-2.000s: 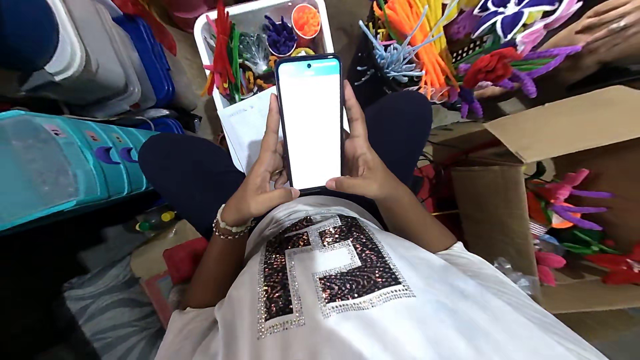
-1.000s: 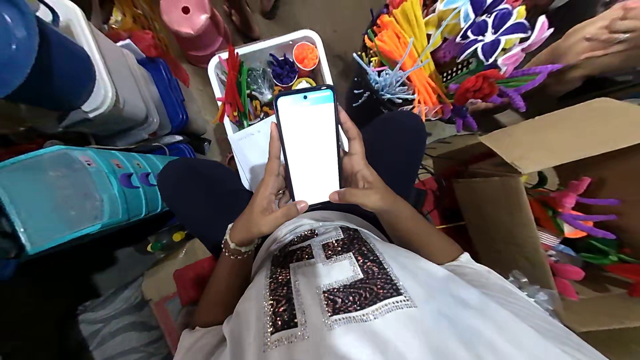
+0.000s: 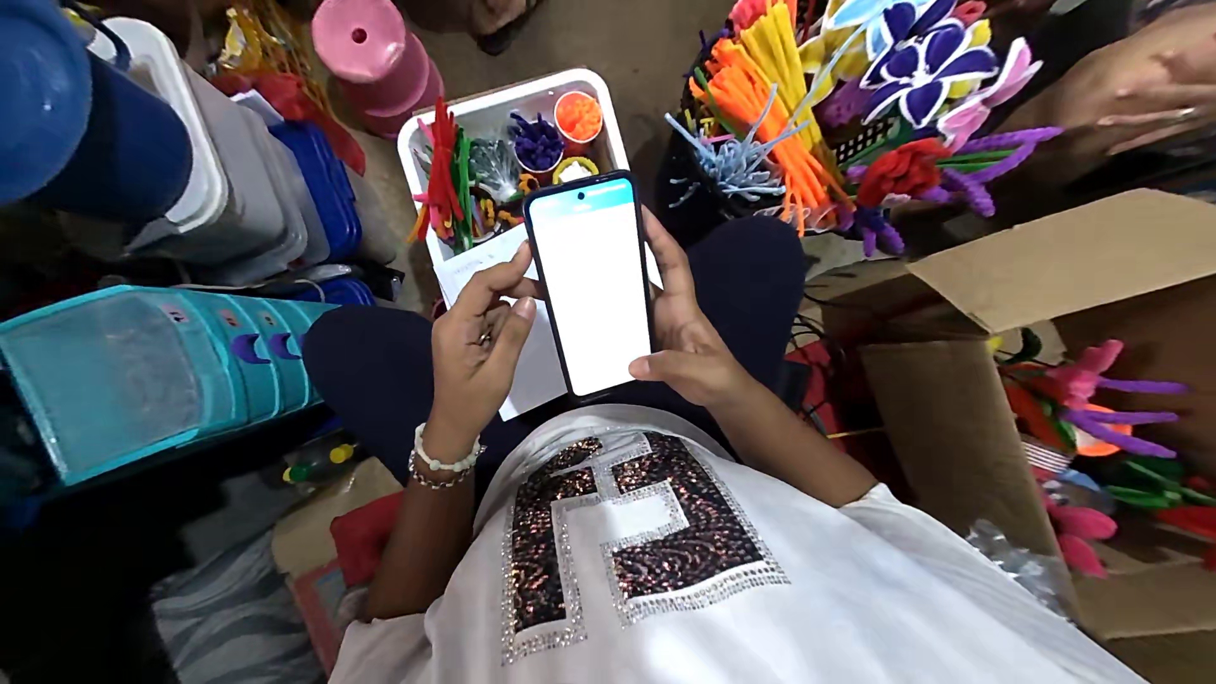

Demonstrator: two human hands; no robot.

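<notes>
A smartphone [image 3: 594,294] with a bright, mostly white screen stands over my lap, tilted toward me. My right hand [image 3: 692,328] grips its right side, the thumb at the screen's lower right corner. My left hand [image 3: 484,337] is at the phone's left edge, its thumb off the screen and its fingertips close to the case; whether they touch it is unclear. Behind the phone lies white paper [image 3: 518,380] with faint writing. Farther off, a white plastic tray [image 3: 418,157] holds red and green pipe cleaners [image 3: 442,180], a cup of purple pieces [image 3: 537,142] and a cup of orange ones [image 3: 578,116].
Pipe cleaners and pipe-cleaner flowers [image 3: 921,66] fill a dark container at upper right, near another person's hands [image 3: 1140,95]. An open cardboard box [image 3: 950,456] with more flowers stands at right. Teal plastic drawers [image 3: 114,380], lidded bins and a pink stool [image 3: 366,47] are at left.
My left thumb has come away from the phone's lower left edge, and my left hand has shifted to the left. My right hand still holds the phone.
</notes>
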